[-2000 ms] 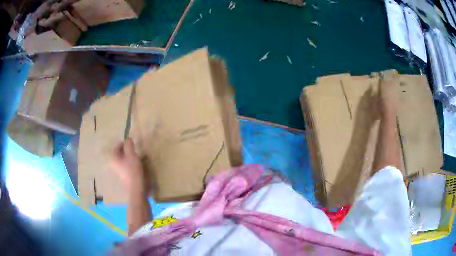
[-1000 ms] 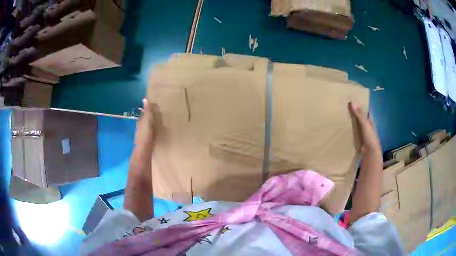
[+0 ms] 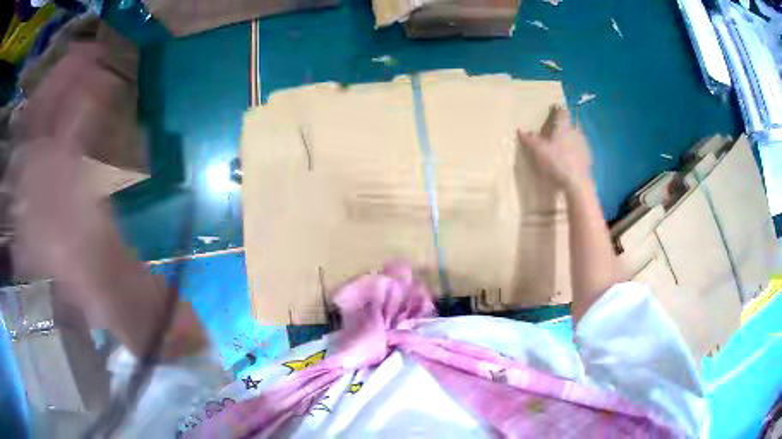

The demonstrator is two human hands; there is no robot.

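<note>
A strapped bundle of box blanks (image 3: 369, 171) lies flat at the table's near edge, in front of my body. A pale strapping band (image 3: 426, 163) runs across it from front to back. My right hand (image 3: 559, 154) rests at the bundle's upper right corner, fingers apart, not closed round it. My left hand (image 3: 73, 94) is raised at the upper left, away from the bundle and over the folded cartons; it is badly blurred, so I cannot tell if it holds anything.
A second strapped bundle of blanks (image 3: 703, 240) stands tilted at the right. More brown cardboard (image 3: 459, 19) sits at the far side of the green table (image 3: 343, 43). Bagged goods (image 3: 737, 60) lie at the far right. A large carton (image 3: 43, 343) is at the lower left.
The bundle, held between both hands a second ago, now lies on the table. My left hand has let go of it and moved up and left. My right hand has shifted onto its upper right corner.
</note>
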